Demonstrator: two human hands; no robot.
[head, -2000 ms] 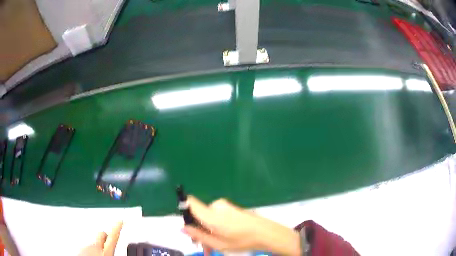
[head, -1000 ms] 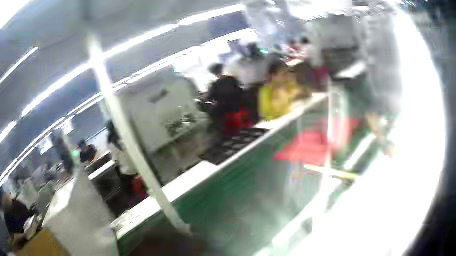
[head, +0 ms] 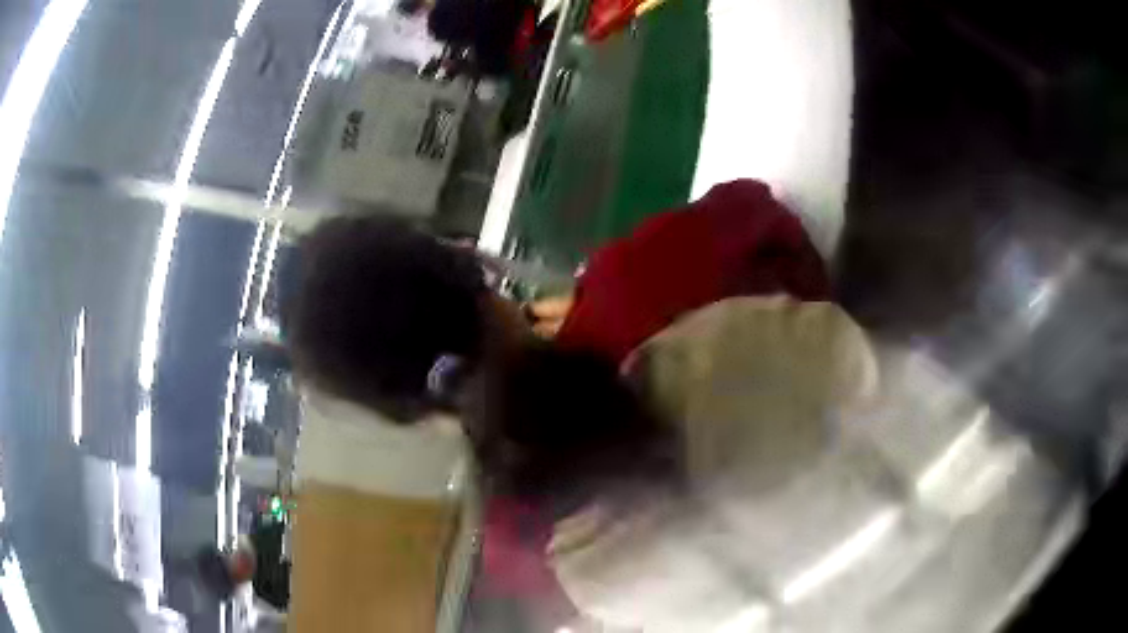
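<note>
Neither of my hands can be made out. The view is turned on its side and partly blurred. Nearest is a person (head: pixel 693 266) with dark hair, seen from behind, in a dark red sleeve and a beige garment. A small part of a hand (head: pixel 551 312) shows beside the red sleeve; I cannot tell whose it is or what it holds. The green conveyor belt (head: pixel 662 118) runs beyond, next to the white work sheet (head: pixel 786 105). No phone frame or tweezers can be made out.
A red tray (head: pixel 609 15) with a yellow strip is at the top edge. A large pale box (head: pixel 390 142), a brown panel (head: pixel 365 563) and ceiling lights lie to the left. Grey floor (head: pixel 990 433) shows at lower right. Another person (head: pixel 476 27) is partly visible at the top.
The view has swung from the belt and hands, up across the room, and now lies sideways. Both hands and the black frames have left view. A person now fills the middle.
</note>
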